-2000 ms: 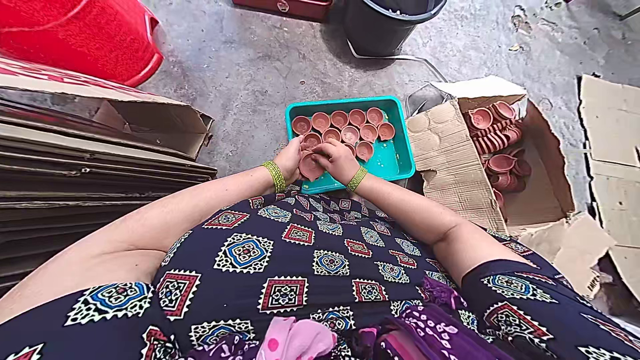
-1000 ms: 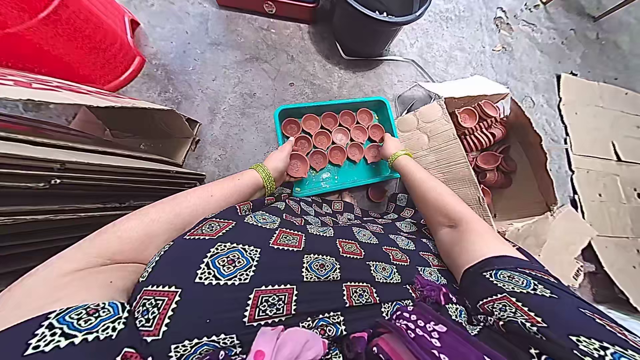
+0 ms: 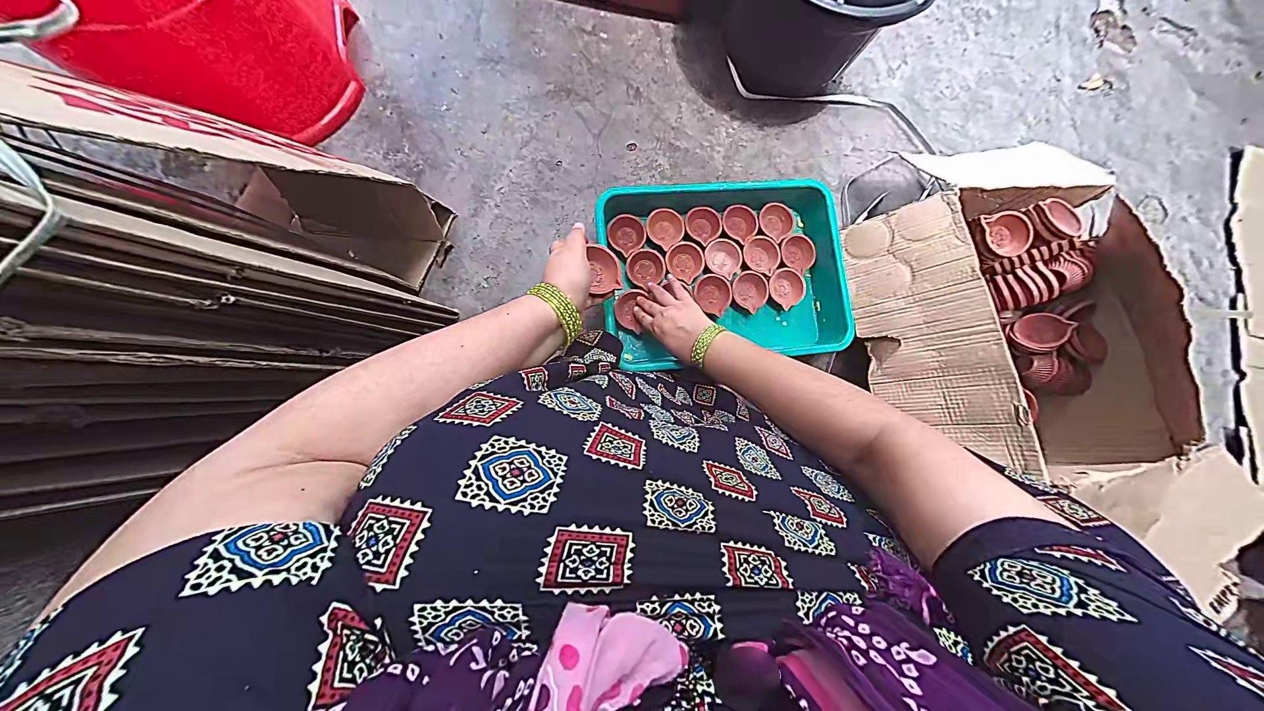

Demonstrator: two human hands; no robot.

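A teal plastic tray (image 3: 834, 331) holds rows of small terracotta diya lamps (image 3: 724, 259), pointed at one side. At the tray's left edge my left hand (image 3: 568, 272) grips a clay diya (image 3: 601, 270), its hollow facing up. My right hand (image 3: 674, 318) rests over the front row inside the tray, its fingertips on a diya (image 3: 630, 310) at the front left; whether it grips this one I cannot tell. The front right part of the tray shows bare, wet-looking plastic.
At right, an open cardboard box (image 3: 1126, 415) holds stacked diyas (image 3: 1032, 286). Flattened cardboard (image 3: 227, 326) is piled at left, below a red plastic tub (image 3: 227, 59). A black bucket (image 3: 795, 44) with a pale handle stands beyond the tray on the concrete floor (image 3: 533, 118).
My right hand has left the tray's right side, where it was one second ago, and reached to the front left diyas. My left hand stays at the left edge.
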